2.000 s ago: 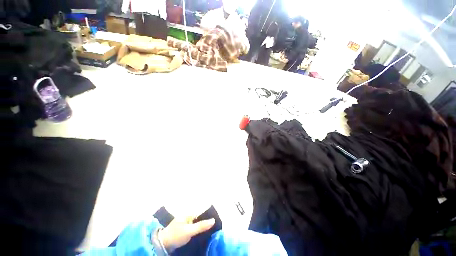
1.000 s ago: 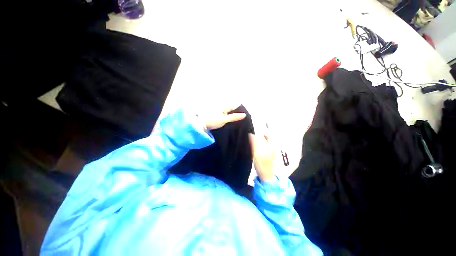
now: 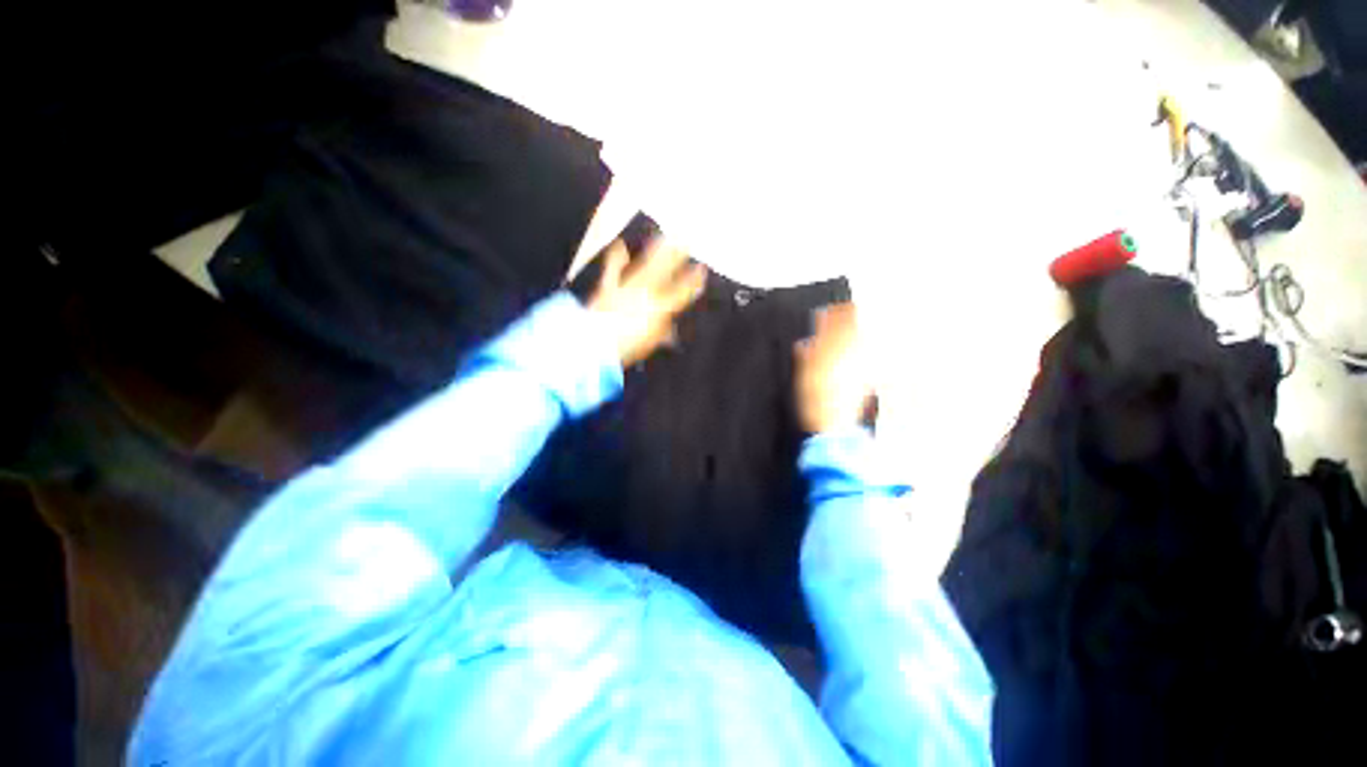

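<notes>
Black trousers [image 3: 705, 435] lie on the white table in front of me, waistband edge away from me, with a small round spot near the middle of the band. My left hand [image 3: 648, 300] lies on the upper left part, fingers apart, slightly blurred. My right hand [image 3: 834, 367] lies at the upper right edge, blurred; whether its fingers grip the cloth cannot be told. The lower part of the trousers is hidden by my light-blue sleeves and smock.
Folded trousers [image 3: 420, 225] lie at the left. A rumpled black garment heap [image 3: 1139, 525] is at the right, with a red thread spool [image 3: 1094, 259] at its top and a metal-ended tool [image 3: 1331, 629] on it. Tangled cords [image 3: 1274, 307] lie far right. The white table [image 3: 930, 135] curves around.
The trousers now lie spread wider with the waistband showing, where they were bunched between my hands. My hands have moved apart. The view has shifted, and the thread snips no longer show.
</notes>
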